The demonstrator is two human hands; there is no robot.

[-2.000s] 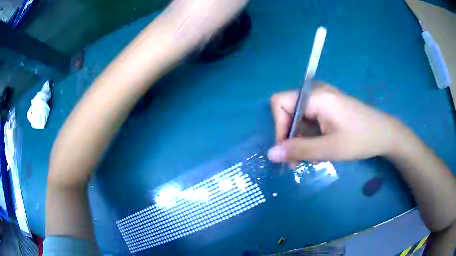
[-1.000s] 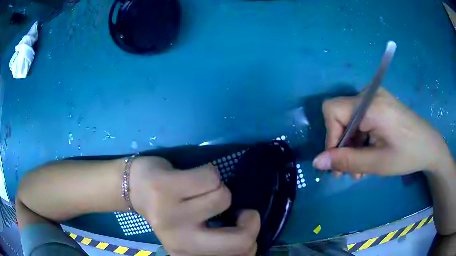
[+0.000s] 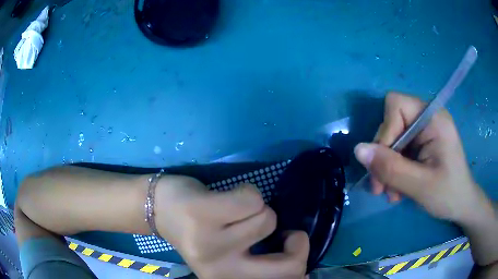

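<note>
My left hand [image 3: 229,229] grips a glossy black round housing [image 3: 308,201] by its left side. The housing is tilted over a clear sheet with rows of white dots [image 3: 251,182]; hand and housing hide much of the sheet. My right hand [image 3: 418,158] holds thin silver tweezers [image 3: 437,103] like a pen. Their tips point down-left, just right of the housing, near a few white dots [image 3: 346,197] at the sheet's right end. I cannot tell whether the tips hold a dot.
Another black housing [image 3: 177,19] lies at the top of the blue-green mat [image 3: 245,103]. A crumpled white cloth [image 3: 31,41] lies at upper left. Yellow-black hazard tape [image 3: 423,257] runs along the front edge. A small yellow scrap [image 3: 357,252] lies near it.
The left hand came down from the top with a black housing and now holds it over the dot sheet. The right hand with the tweezers has turned, its tips now nearer the sheet's right end.
</note>
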